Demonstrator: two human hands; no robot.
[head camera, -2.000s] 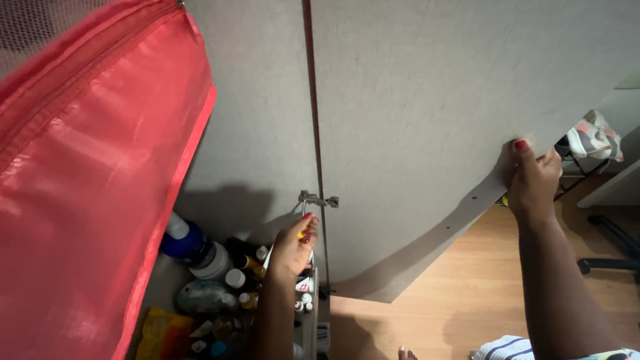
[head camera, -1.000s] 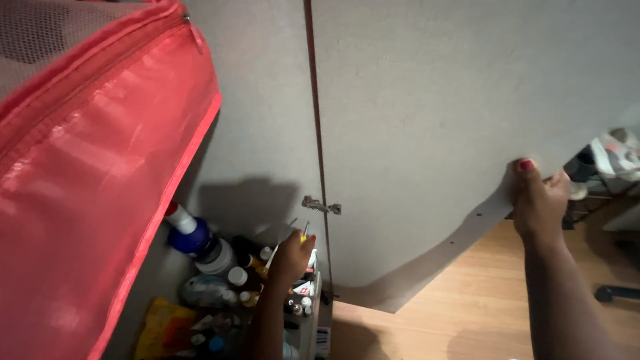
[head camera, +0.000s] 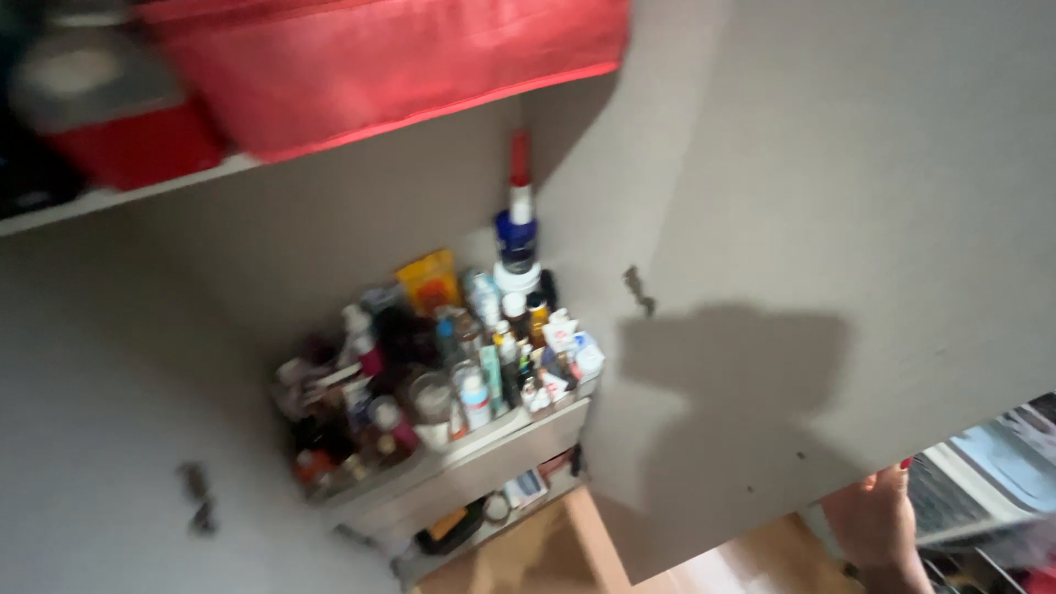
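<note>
My right hand (head camera: 874, 516) grips the lower edge of the grey cabinet door (head camera: 792, 206) at the lower right. My left hand is out of view. A metal hinge (head camera: 638, 290) joins this door to the cabinet side. Left of it, many bottles, tubes and jars crowd the top of a small drawer unit (head camera: 487, 441). Among them stand a blue and white bottle with a red top (head camera: 517, 239), a yellow packet (head camera: 430, 282) and a white bottle with a blue and red label (head camera: 475, 402). The view is blurred.
Above the bottles, a red fabric storage bag (head camera: 412, 74) overhangs a white shelf (head camera: 124, 195). Another hinge (head camera: 198, 499) is on the panel at the left. Below the top, a lower compartment holds small items, including a roll (head camera: 497, 506). Wooden floor (head camera: 528, 549) shows beneath.
My left hand, earlier near the hinge holding something small, has left the view. The right hand is still on the door's edge. The view has swung to the left.
</note>
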